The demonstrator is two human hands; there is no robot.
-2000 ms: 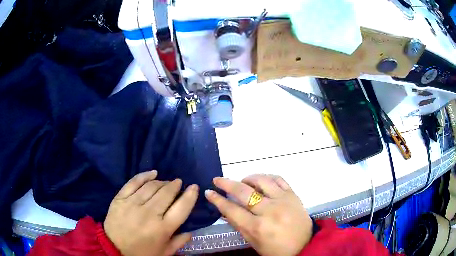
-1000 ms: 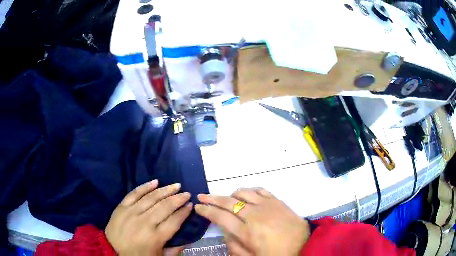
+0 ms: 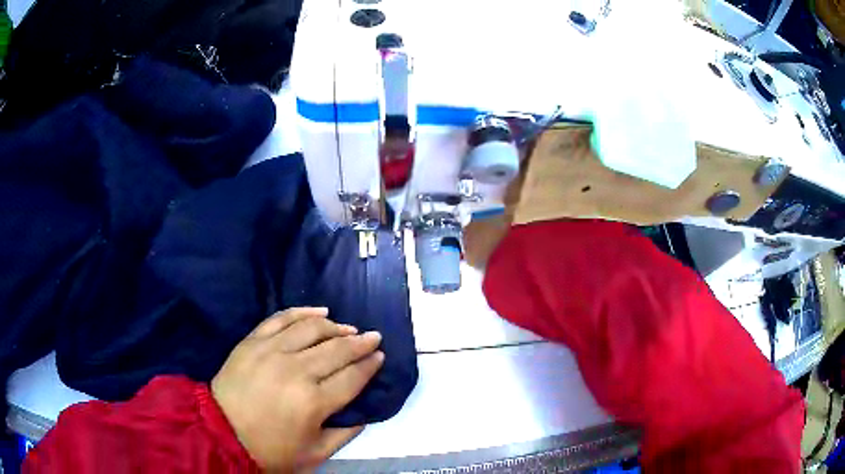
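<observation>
Dark navy cloth lies left of and under the presser foot of the white sewing machine. Its right edge runs from the foot towards the front of the table. My left hand lies palm down on the cloth in front of the foot, fingers slightly apart, gripping nothing visible. My right hand is reached in beside the grey-blue cylinder. Only a blurred strip of skin shows; its fingers are hidden behind the machine head and cylinder.
My right red sleeve crosses the white table right of the needle. A tan strip with a pale patch is on the machine arm. A blacker cloth pile lies behind the navy cloth. A ruler-marked edge runs along the table's front.
My right hand has left the cloth's front edge and moved forward beside the machine head. My left hand stays on the cloth. The phone and scissors are now hidden from view. The camera view has shifted.
</observation>
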